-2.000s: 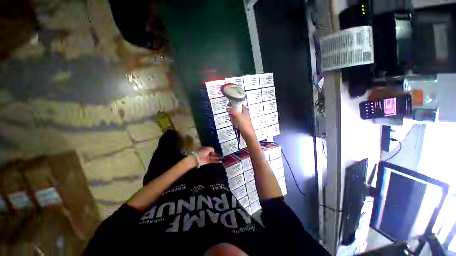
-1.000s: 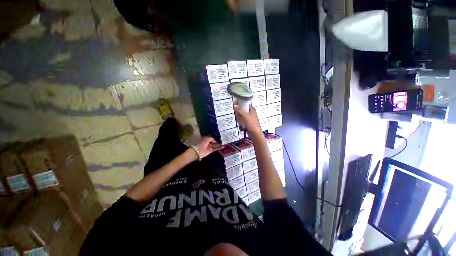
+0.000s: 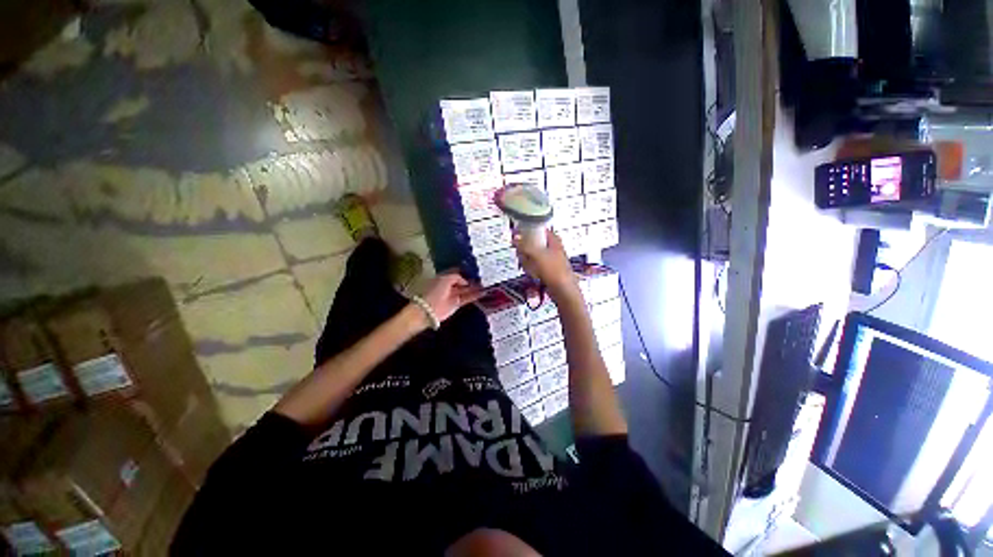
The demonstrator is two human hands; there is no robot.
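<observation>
My right hand [image 3: 541,261] grips a pale barcode scanner [image 3: 525,205], its rounded head over the upper block of small boxes [image 3: 561,145]. The boxes lie in a tight grid with white printed labels up. Reddish light falls on labels left of the scanner head. My left hand [image 3: 444,296] is at the left edge of the gap between the blocks, fingers towards the boxes; whether it holds anything is unclear. A second block [image 3: 552,354] with red sides lies nearer me, partly behind my right forearm.
The blocks lie on a green bench [image 3: 468,49]. A thin cable hangs right of them. On the white shelf at right are a lit phone [image 3: 877,180], a black keyboard [image 3: 782,397] and a monitor [image 3: 904,419]. Brown cartons [image 3: 103,326] stand at left on the patchy floor.
The boxes and bench sit higher in the view. The scanner is over labels nearer the block's lower part. White paper at upper right, and the blurred hand at the top, no longer show.
</observation>
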